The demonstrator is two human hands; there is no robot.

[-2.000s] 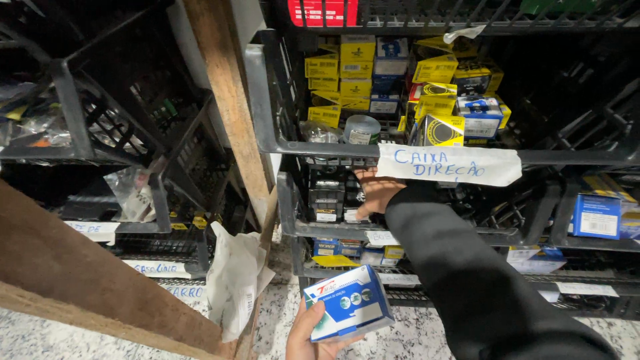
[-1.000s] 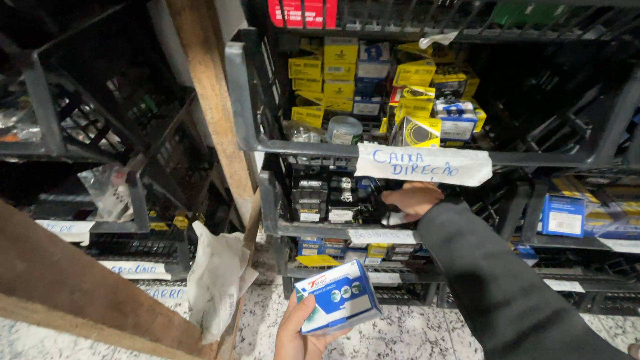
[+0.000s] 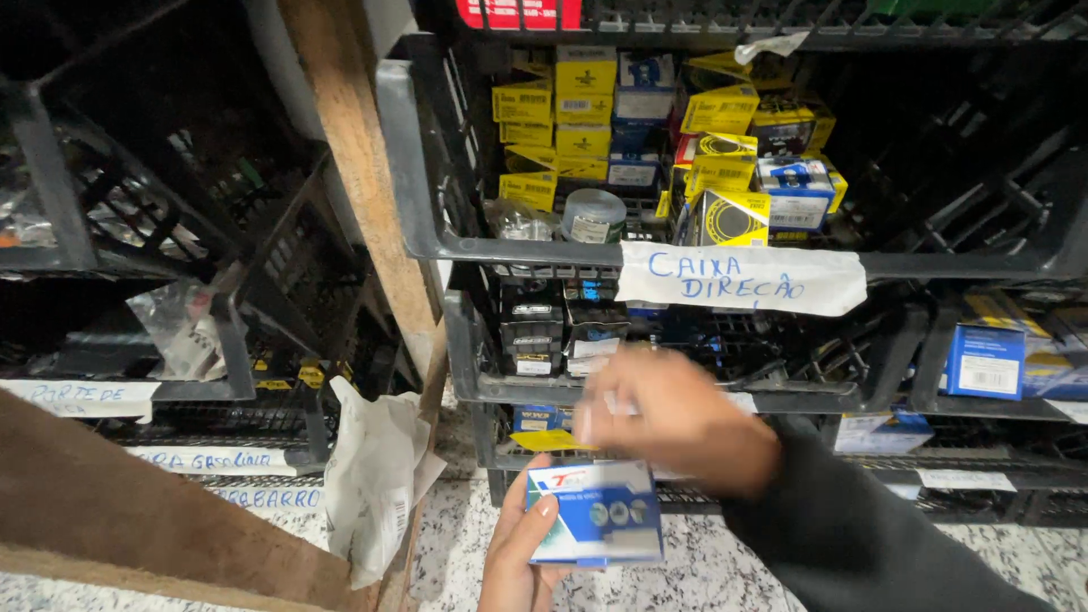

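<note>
A blue and white cardboard parts box [image 3: 595,514] is in my left hand [image 3: 523,540], at the lower middle, with my thumb on its face. Just above and to the right of it is my right hand [image 3: 671,416], blurred by motion, in front of the lower crate's rim. Whether its fingers hold anything is hard to tell. Behind it, small black boxes [image 3: 532,327] stand in the lower black plastic crate [image 3: 472,340]. The crate above bears a handwritten paper label [image 3: 741,278] and holds stacked yellow boxes [image 3: 585,109], blue and white boxes [image 3: 796,194] and a roll of clear tape [image 3: 593,217].
A wooden post [image 3: 365,153] stands left of these crates, with a wooden beam [image 3: 127,510] at lower left. Crumpled white plastic [image 3: 374,484] hangs beside the post. More black crates [image 3: 238,357] are at the left, and a blue box [image 3: 986,361] is in one at the right.
My right hand has come out of the lower crate, towards the box in my left hand. My left hand still holds the box.
</note>
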